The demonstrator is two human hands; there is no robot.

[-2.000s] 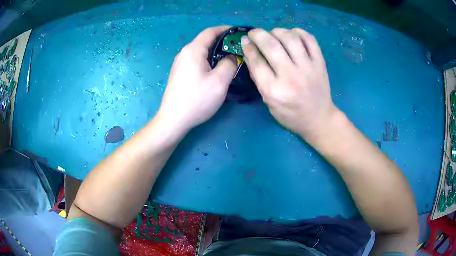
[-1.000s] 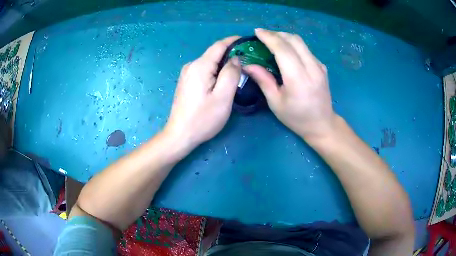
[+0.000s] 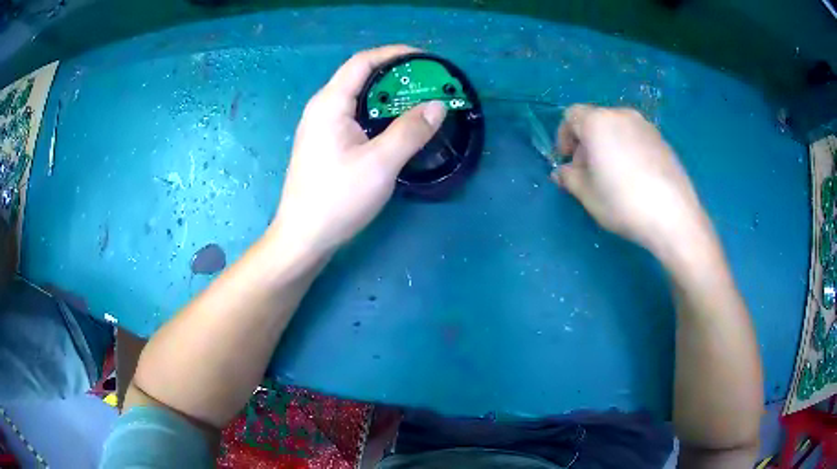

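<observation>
A round black housing is at the upper middle of the blue-green mat, open side up. A green half-moon circuit board sits in its upper half. My left hand holds the housing from the left, with the thumb on the board's lower edge. My right hand is to the right of the housing. Its thumb and fingers are around a blurred teal, thin thing, perhaps a tool, beside the fingertips. A thin dark line runs from the housing towards it.
Cardboard sheets with rows of green boards stand at the far left and far right. A box with red lining and green boards is below the table edge. A person's grey clothed part shows at the lower left.
My right hand has let go of the housing and moved right, now at the teal thing. My left hand has moved slightly left with the housing, and the board shows more fully.
</observation>
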